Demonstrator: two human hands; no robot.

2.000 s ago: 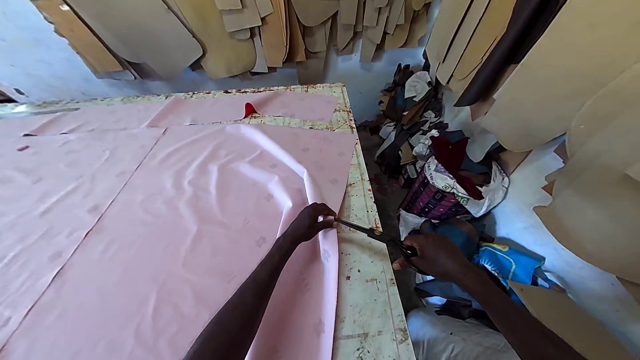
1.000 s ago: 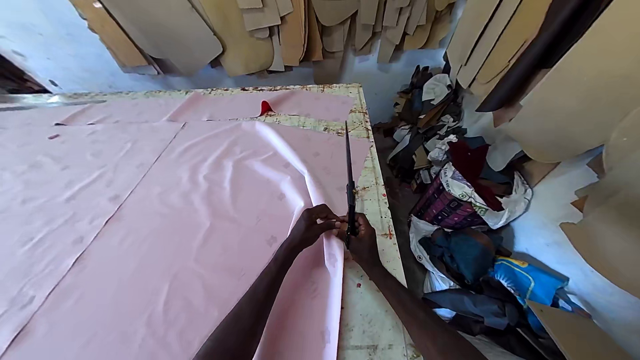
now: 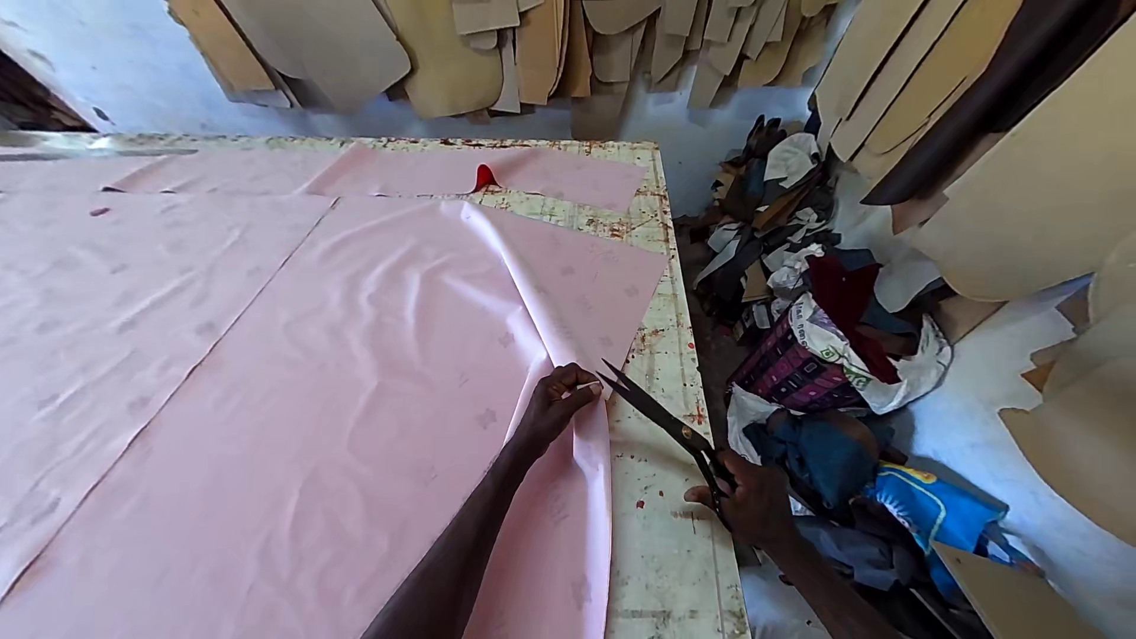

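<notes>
A wide sheet of pink fabric (image 3: 382, 399) with a faint pattern lies over the worktable (image 3: 661, 532), folded and creased near its right edge. My left hand (image 3: 561, 404) pinches that edge between thumb and fingers. In my right hand (image 3: 745, 501) is a pair of black fabric scissors (image 3: 670, 426), held by the handles, the blades pointing up and left. Their tips are close to my left fingertips, slightly parted. Whether they touch the cloth, I cannot tell.
A separate pink strip (image 3: 399, 170) runs along the table's far side, with a small red piece (image 3: 485, 177) on it. Cardboard patterns (image 3: 453, 62) hang on the walls. Right of the table, fabric scraps (image 3: 781, 213), a stuffed bag (image 3: 790, 355) and a blue bag (image 3: 941, 506) fill the floor.
Since a second ago, my right hand has moved right, away from my left hand, and the scissors have swung from upright to slanting toward the pinched fabric. My left hand keeps its pinch.
</notes>
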